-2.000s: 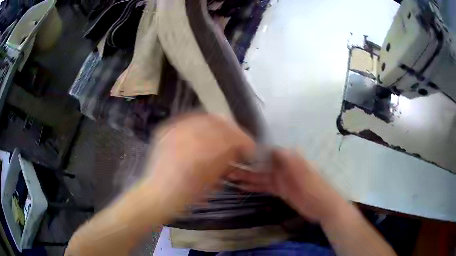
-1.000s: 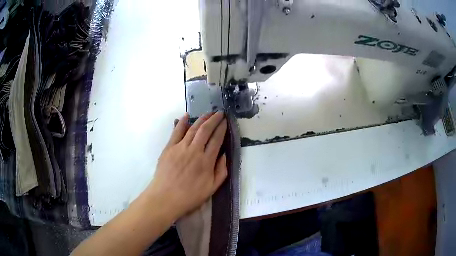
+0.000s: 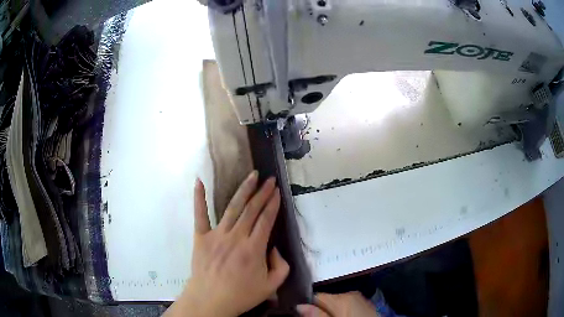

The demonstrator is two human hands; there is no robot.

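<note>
A beige-and-brown garment strip [image 3: 230,145] lies on the white table and runs under the presser foot and needle [image 3: 270,129] of the sewing machine. Its beige half is on the left, its dark brown band [image 3: 267,162] on the right. My left hand [image 3: 238,251] lies flat on the strip below the needle, fingers spread. My right hand [image 3: 337,306] is at the bottom edge, partly cut off, with its fingers at the strip's near end and the thumb on top. The needle plate is covered by the strip.
The off-white machine head [image 3: 383,43] with green ZOJE lettering spans the top right. A bundle of cut pieces [image 3: 28,204] with a looped tie strip [image 3: 64,175] lies on plaid cloth [image 3: 93,204] at the left. The table's front edge curves across the lower right.
The strip has advanced under the foot, and its beige part now extends beyond the needle. My left hand has moved back towards me and spread. My right hand has come into view.
</note>
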